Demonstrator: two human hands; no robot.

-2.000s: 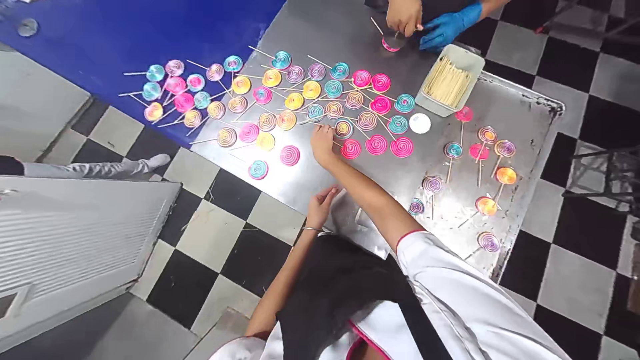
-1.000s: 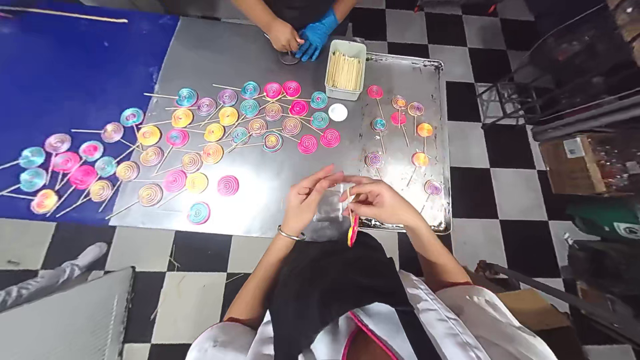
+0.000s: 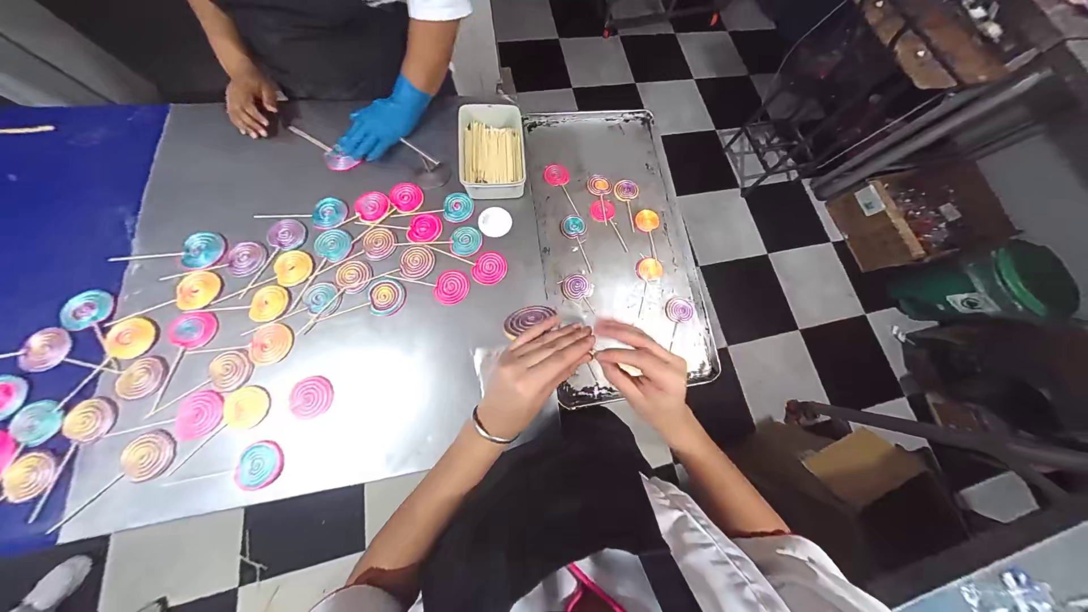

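Note:
My left hand (image 3: 535, 370) and my right hand (image 3: 650, 374) meet at the fingertips over the tray's near left corner. A small thin thing shows between them, too blurred to name. A dark purple swirl lollipop (image 3: 529, 321) is just beyond my left fingers; whether I hold it is unclear. Clear plastic (image 3: 484, 365) shows left of my left hand. Many swirl lollipops on sticks, such as a pink one (image 3: 311, 397) and a blue and pink one (image 3: 259, 465), lie on the metal table (image 3: 382, 425). Several smaller lollipops, one orange (image 3: 647, 221), lie on the metal tray (image 3: 680, 255).
Across the table a person's blue-gloved hand (image 3: 387, 123) touches a purple-pink lollipop (image 3: 342, 159); their bare hand (image 3: 251, 104) is beside it. A tub (image 3: 493, 191) of sticks and a white disc (image 3: 495, 222) stand near the tray. Cardboard boxes (image 3: 867, 476) are at right.
My hands have come together from a reach over the lollipops two seconds ago. The pink-and-yellow lollipop hanging by my right hand one second ago no longer shows there. The view has shifted right.

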